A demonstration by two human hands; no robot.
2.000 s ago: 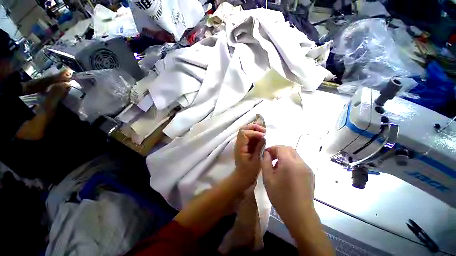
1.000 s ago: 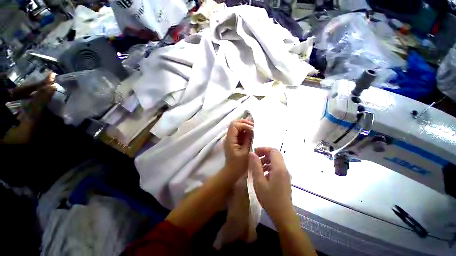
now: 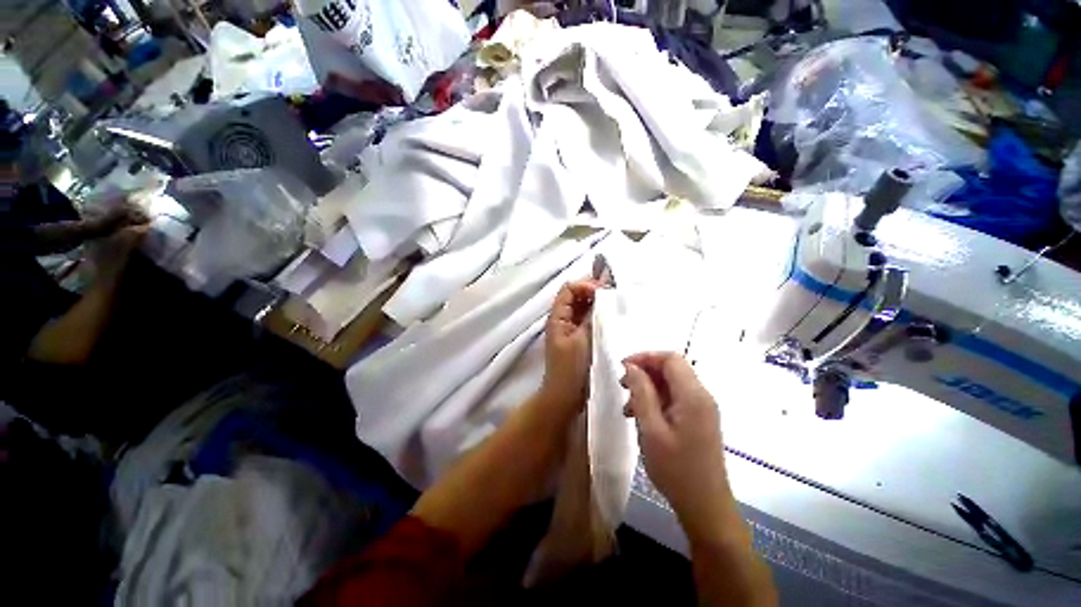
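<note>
Off-white garment cloth point(image 3: 462, 379) lies in folds in front of me, its lower strip hanging over the table's front edge. My left hand point(image 3: 569, 338) pinches the upper part of a folded edge between thumb and fingers. My right hand point(image 3: 667, 397) is just right of that edge, thumb and fingertips closed together; whether they hold the cloth or something tiny is unclear. A white sewing machine point(image 3: 877, 285) with a blue stripe stands to the right, apart from the hands.
Black thread snips point(image 3: 991, 531) lie on the white machine table point(image 3: 854, 474). A cloth heap point(image 3: 616, 119) is behind. Clear plastic bags point(image 3: 854, 119), a grey box with a round grille point(image 3: 243, 142) and a blue-lined bin of cloth point(image 3: 237, 522) surround the table. Another person's arms point(image 3: 89, 285) are at left.
My right hand has moved slightly right, away from my left hand, and more of the pale edge shows between them. My left hand keeps its pinch. The camera view has shifted a little.
</note>
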